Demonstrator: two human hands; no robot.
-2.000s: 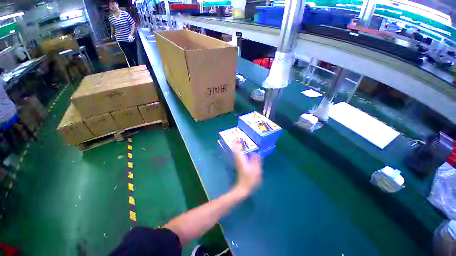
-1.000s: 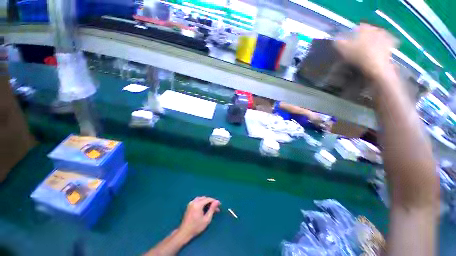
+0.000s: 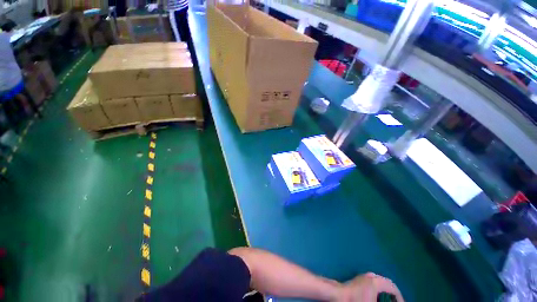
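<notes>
Blue printed retail boxes stand in two short stacks side by side on the green bench: a nearer one point(image 3: 295, 177) and one behind it to the right point(image 3: 327, 158). Their tops show a yellow-orange picture. My left hand point(image 3: 372, 289) is at the bottom edge, partly cut off and blurred, right of and nearer than the boxes, not touching them. Its fingers look curled beside a small dark patch; whether it holds something is unclear. My right hand is out of the picture.
A tall open carton point(image 3: 268, 76) stands on the bench behind the boxes. Stacked cartons point(image 3: 141, 74) sit on a pallet at left. A metal post point(image 3: 406, 35) rises behind the boxes. Small white packs point(image 3: 453, 235) and a white sheet point(image 3: 444, 170) lie along the belt.
The view has swung back left to the boxes and carton. My right hand, raised a second ago, has left the picture. My left hand now shows at the bottom edge.
</notes>
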